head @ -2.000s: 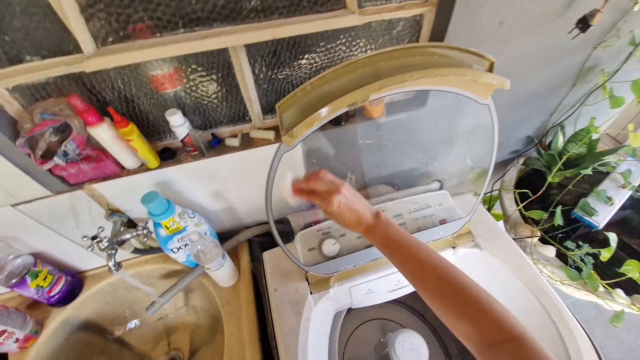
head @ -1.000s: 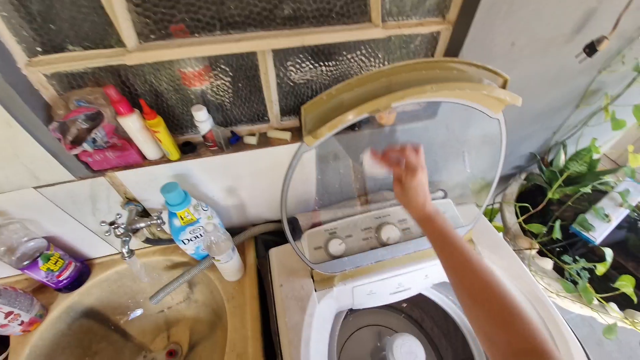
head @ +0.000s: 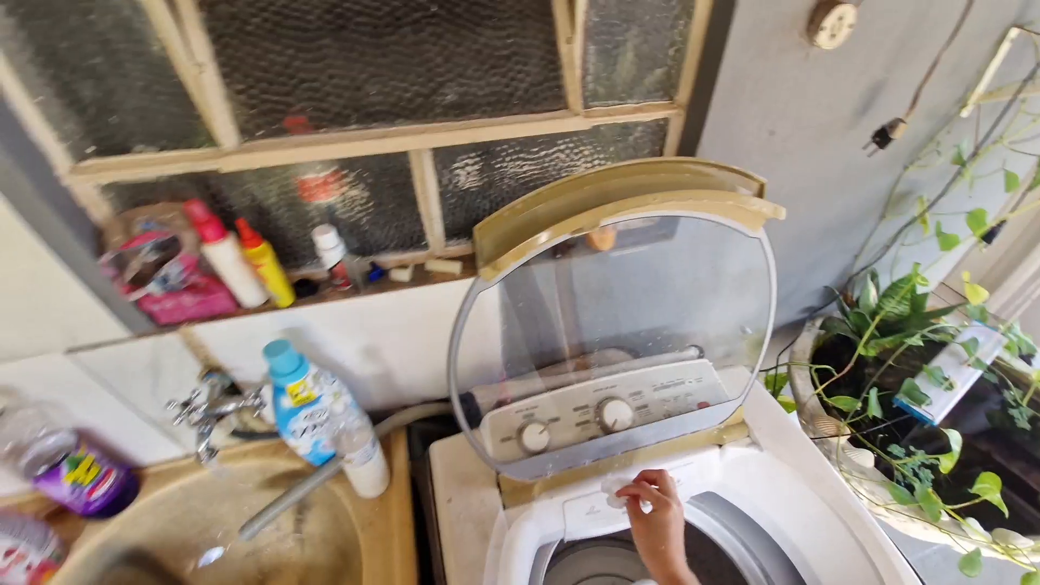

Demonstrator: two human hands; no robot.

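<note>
My right hand (head: 658, 520) is over the front rim of a top-loading washing machine's opening, near the lid hinge. Its fingers pinch a small whitish, translucent item (head: 617, 491), whose kind I cannot tell. The machine's clear lid (head: 634, 301) with a yellowed plastic edge stands raised behind the hand. Through the lid's lower part shows the control panel (head: 569, 418) with two round knobs. Part of the drum (head: 601, 565) is visible below the hand. My left hand is out of view.
Left is a sink basin (head: 325, 528) with a metal tap (head: 213, 410), a grey hose (head: 292, 497), a blue-capped softener bottle (head: 309, 406), a clear-topped bottle (head: 363, 463) and a purple bottle (head: 81, 479). Bottles line the window sill (head: 390, 291). A planter (head: 804, 378) stands right; a plug (head: 884, 136) hangs above.
My right hand has come down from in front of the raised lid to the washer's opening. Water ran from the tap earlier; whether it still runs I cannot tell. The view has shifted.
</note>
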